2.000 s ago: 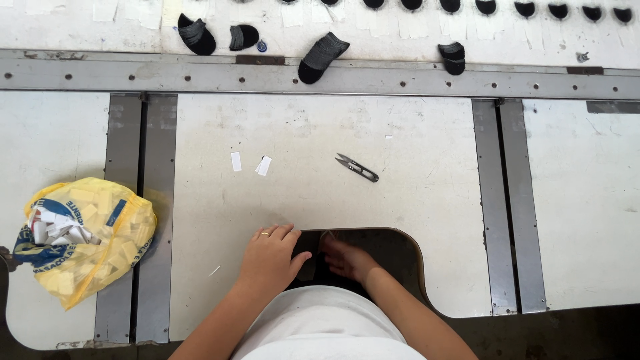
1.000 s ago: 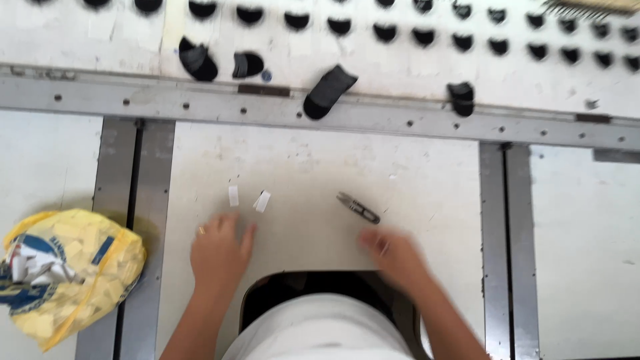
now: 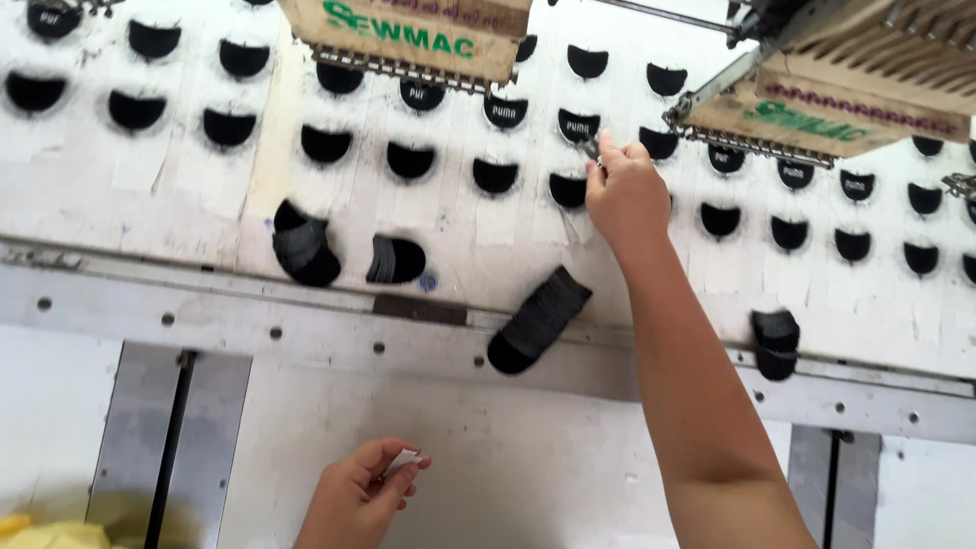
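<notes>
My right hand [image 3: 627, 187] reaches over the white backing of an embroidery machine, its fingertips closed on small metal thread snips [image 3: 593, 147], mostly hidden by the fingers. The tips lie at the lower edge of a black half-round fabric patch [image 3: 578, 126] with light embroidered lettering. My left hand [image 3: 366, 488] is low over the white table, pinching a small white slip [image 3: 402, 460] between thumb and fingers. Rows of similar black patches, some embroidered and some plain, are fixed on the backing, such as the plain patch [image 3: 412, 158] left of my right hand.
Overlapping stacks of black patches [image 3: 540, 320] lie along the metal rail [image 3: 221, 324], others at left and right. Two embroidery machine heads [image 3: 412, 38] hang low over the patches at the top and upper right. Part of a yellow bag [image 3: 57, 534] shows bottom left.
The view has moved forward over the patches. My right hand has gone from the table out to the patch rows with the snips, which lay on the table before. My left hand now holds a slip.
</notes>
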